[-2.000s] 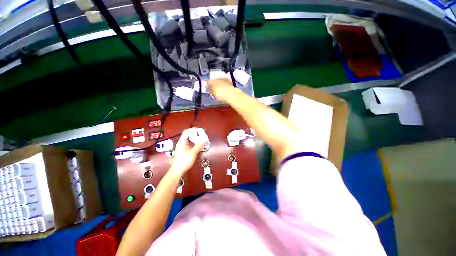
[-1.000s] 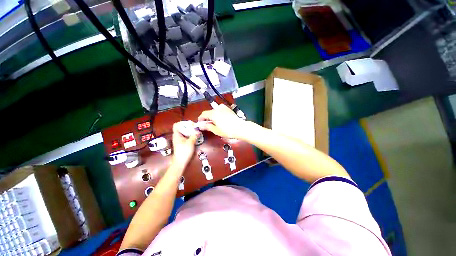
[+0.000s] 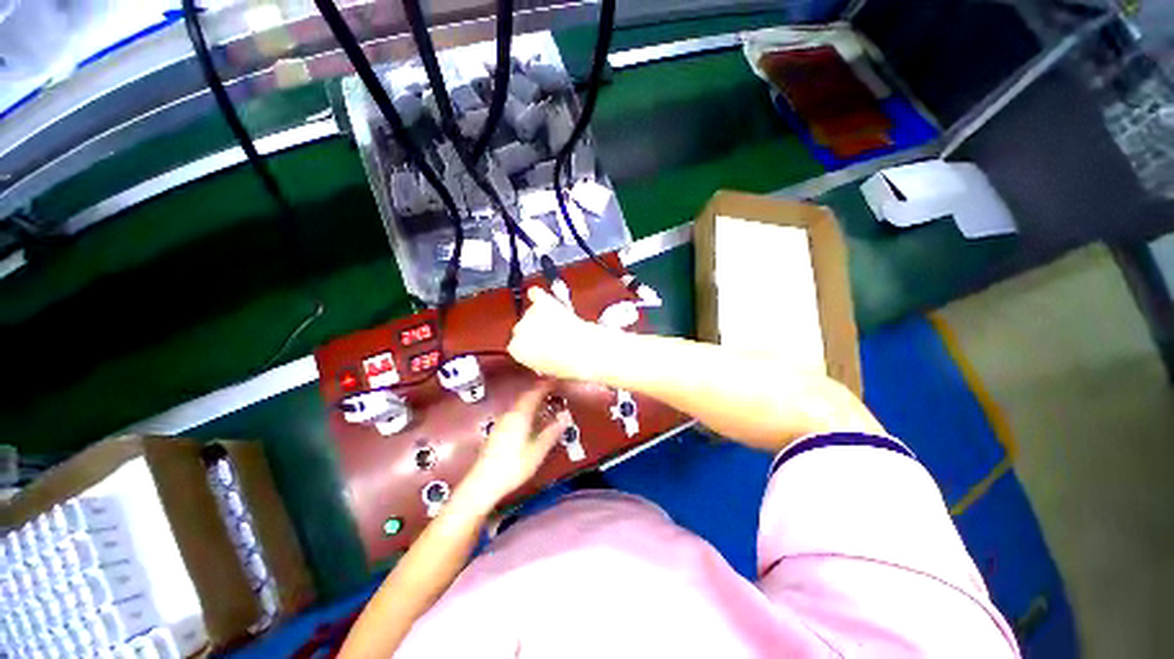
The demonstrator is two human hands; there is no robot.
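Observation:
The reddish-brown test fixture (image 3: 386,483) lies in front of me. My left hand (image 3: 518,440) is over its lower middle, fingers spread beside a round fitting, with nothing visible in it. My right hand (image 3: 556,337) is over the fixture's upper middle, fingers bent down at the black cable ends; whether it holds anything is hidden. White adapters sit on the fixture at left (image 3: 386,412), left of centre (image 3: 460,376) and upper right (image 3: 619,314). A white cable-end connector (image 3: 642,294) lies at the fixture's top right edge. Silver clamps (image 3: 624,409) stand along the lower part.
A clear bin (image 3: 419,258) of loose adapters stands behind the fixture, with black cables (image 3: 500,77) hanging before it. A packed carton (image 3: 193,541) is at left. An open carton (image 3: 841,303) with white lining is at right, and white folded paper (image 3: 946,200) lies beyond.
My hands were together at a white adapter; now they are apart. My left hand has moved down towards the lower fittings and opened. My right hand is turned downwards over the upper panel.

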